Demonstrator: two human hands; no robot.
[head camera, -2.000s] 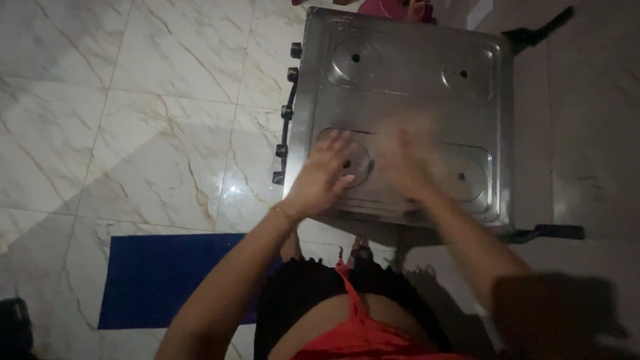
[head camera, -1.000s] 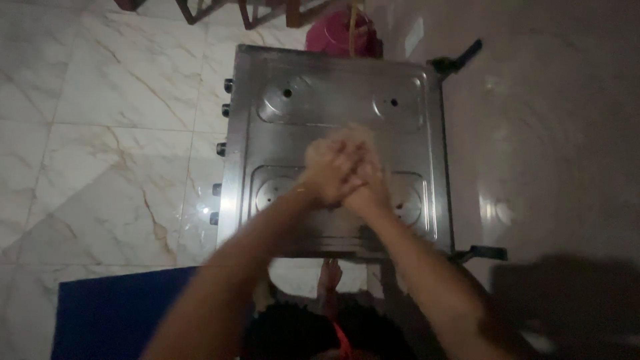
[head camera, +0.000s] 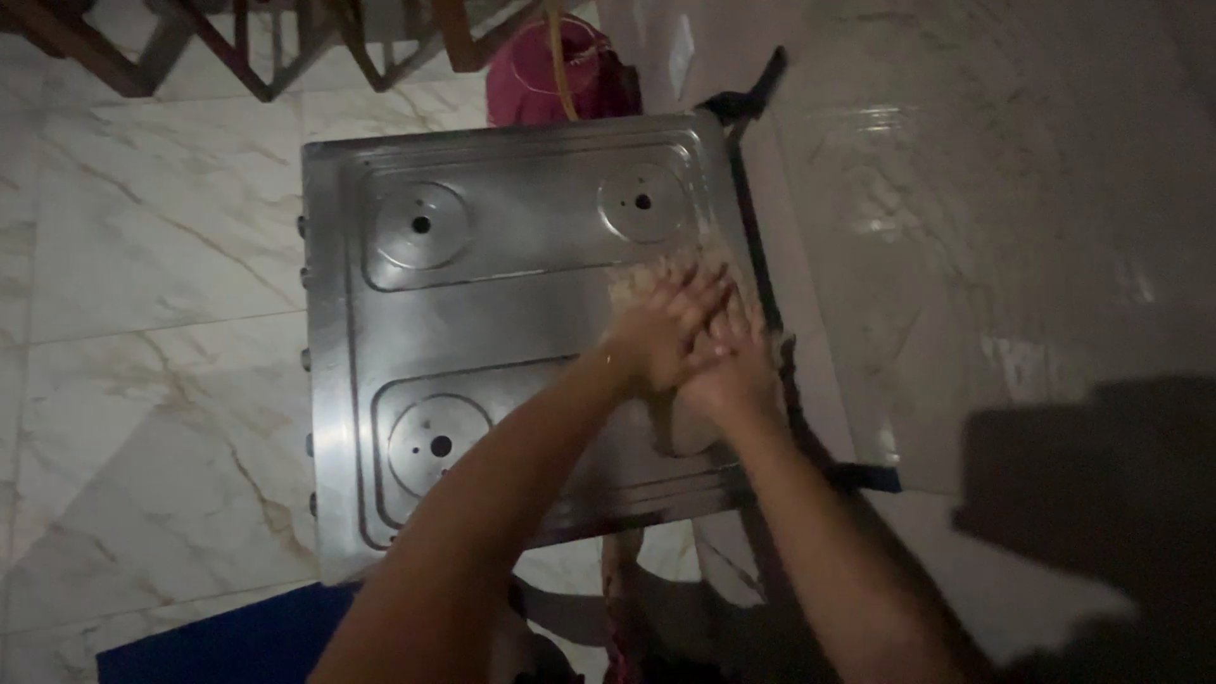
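A stainless-steel gas stove top (head camera: 475, 323), with burner holes and its burners and grates off, lies below me. My left hand (head camera: 665, 328) and my right hand (head camera: 731, 366) are together over the stove's right part, fingers overlapping. Both press on a pale, blurred cloth-like thing (head camera: 632, 282) that shows beyond the fingertips; its exact kind cannot be told. The right front burner recess is mostly hidden by the hands. Knobs (head camera: 306, 359) line the stove's left side.
A pink-red bag or bucket (head camera: 518, 81) stands behind the stove. Dark wooden furniture legs (head camera: 456, 38) are at top left. Black hinge-like arms (head camera: 750, 100) jut from the right corners. A blue mat (head camera: 228, 636) lies on the marble-patterned floor at bottom left.
Both hands, apart two seconds ago, have come together and moved over to the right side of the stove top. The view has shifted.
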